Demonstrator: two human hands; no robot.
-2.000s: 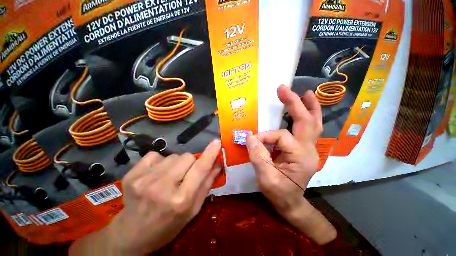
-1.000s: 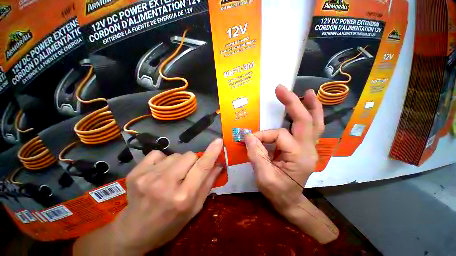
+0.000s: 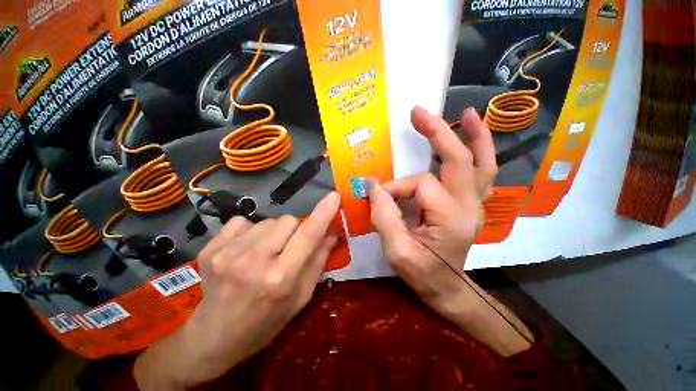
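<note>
A flat orange and black carton [image 3: 259, 99] lies in front of me, with a yellow side panel [image 3: 347, 111] at its right. A small shiny blue-green hologram sticker [image 3: 361, 188] is low on that panel. My right hand [image 3: 431, 206] pinches the sticker's right edge between thumb and index finger, with the other fingers raised. My left hand [image 3: 267, 271] rests on the carton's lower part, its index fingertip beside the yellow panel's edge. Whether the sticker lies fully flat is hidden by my right fingertips.
More cartons [image 3: 69, 168] fan out at the left under the front one. Cartons with a shiny square [image 3: 559, 170] overlap at the right. A carton stack with striped edges [image 3: 660, 114] stands at the far right on the white table [image 3: 588, 206]. A dark red garment [image 3: 359, 336] is below.
The view has shifted a little, so the cartons and table edge sit higher. Both hands keep nearly the same place on the carton. The sticker's shine has turned from purple to blue-green.
</note>
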